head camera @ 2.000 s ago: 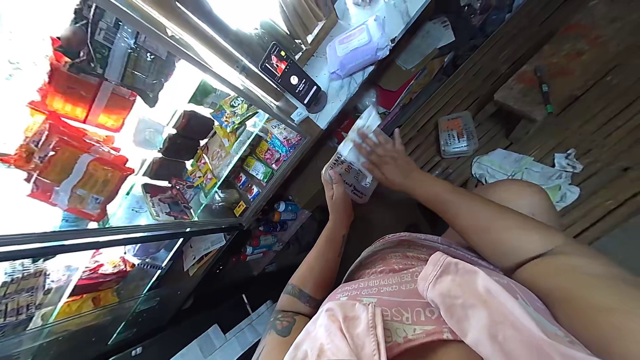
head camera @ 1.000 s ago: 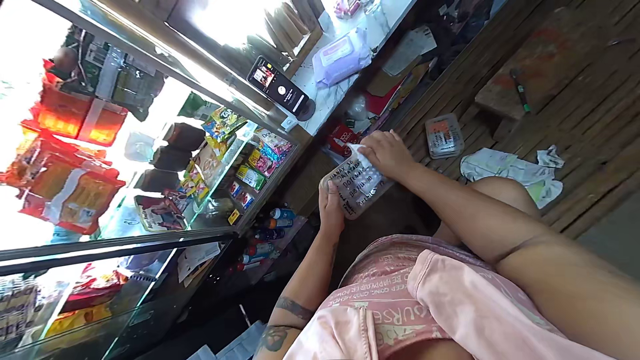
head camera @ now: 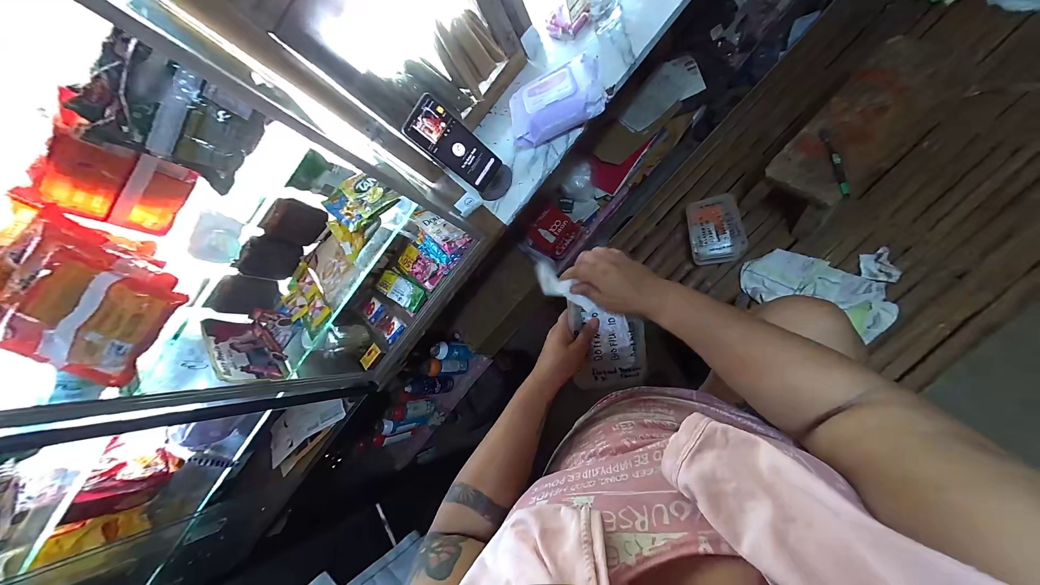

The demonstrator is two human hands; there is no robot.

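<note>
A clear plastic container with handwriting on it (head camera: 613, 357) is held over my lap by my left hand (head camera: 565, 345), whose fingers and thumb grip its side. My right hand (head camera: 609, 280) pinches a white wipe or tissue (head camera: 554, 283) at the container's upper end. Part of the container is hidden behind my right hand and wrist. Off to the right, a second clear plastic container with writing (head camera: 716, 229) lies on the slatted wooden floor. On the marble-look counter is a purple pack of wipes (head camera: 556, 99).
A phone (head camera: 457, 146) stands at the counter's edge. Left is a glass display case (head camera: 325, 390) with packaged goods; bottles (head camera: 418, 406) stand below. On the right are a crumpled cloth (head camera: 812, 284), a board (head camera: 861, 122) and a dark marker (head camera: 834, 162).
My right hand and the white wipe have moved from the container's face, where they were two seconds ago, to its upper end. My left hand still holds the container.
</note>
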